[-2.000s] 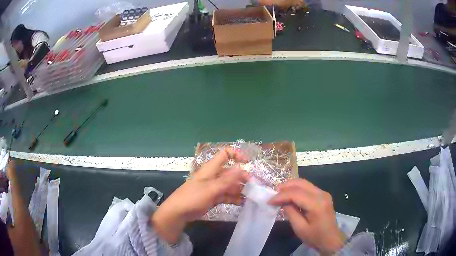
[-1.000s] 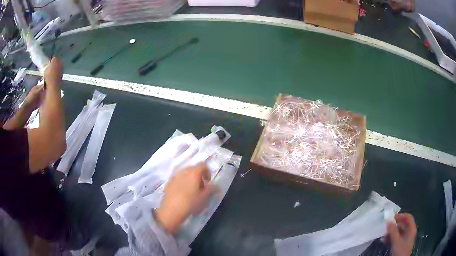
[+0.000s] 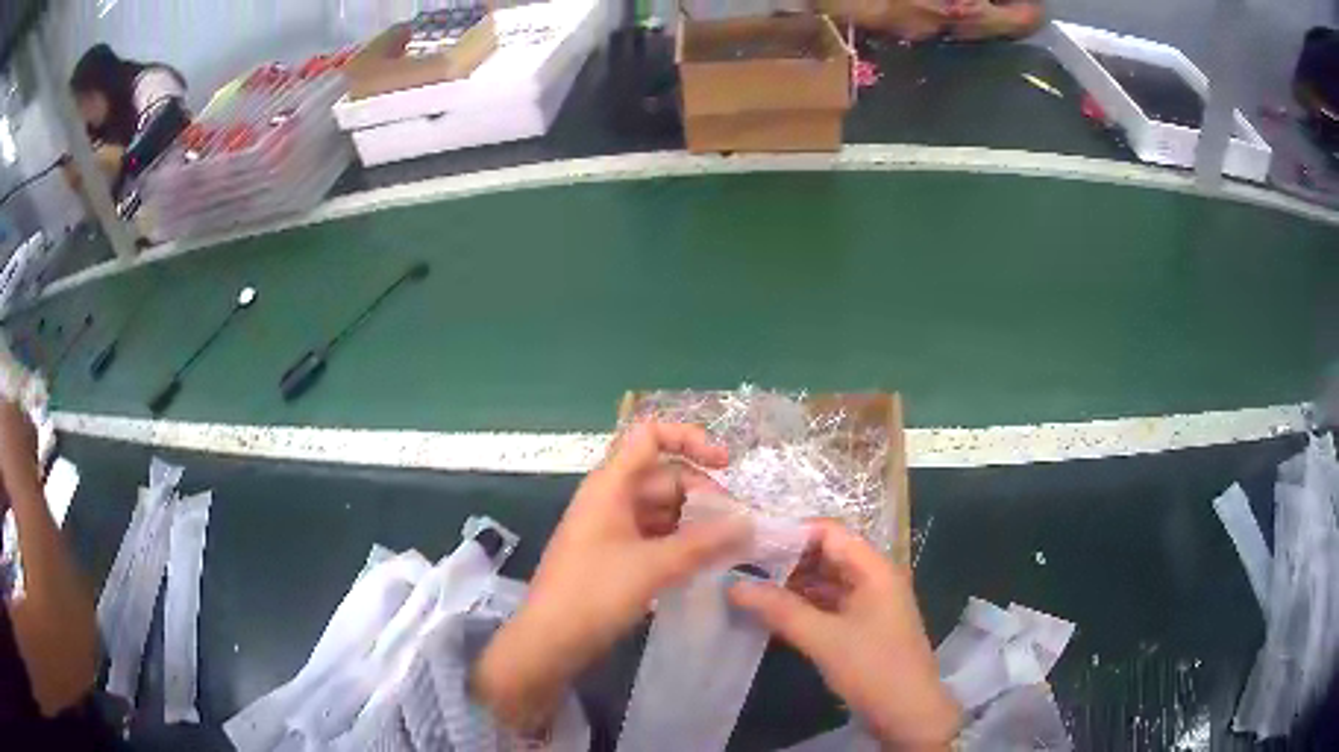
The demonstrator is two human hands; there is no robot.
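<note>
A milky white sleeve (image 3: pixel 693 669) hangs from both my hands in front of the carton; a dark round edge shows near its top. My left hand (image 3: pixel 624 551) pinches its top left part. My right hand (image 3: pixel 852 617) holds its top right part. The open brown carton (image 3: pixel 900 485) lies behind my hands, full of glittering clear pieces (image 3: pixel 786 456). A pile of white sleeves (image 3: pixel 367 632) lies left of my hands. More sleeves (image 3: pixel 1013 646) lie at the right, partly under my right sleeve cuff.
Dark-handled tools (image 3: pixel 353 335) lie on the green belt (image 3: pixel 764 294) at left. Another worker's arm (image 3: pixel 44 573) is at the left edge. More sleeves (image 3: pixel 1292 602) lie far right. Across the belt stand a deeper carton (image 3: pixel 764 110), white boxes and clear trays of red parts (image 3: pixel 250 169).
My left hand has left the sleeve pile and my right hand has left the right-hand sleeves. Both now hold one sleeve at the carton. The view has turned back toward the belt.
</note>
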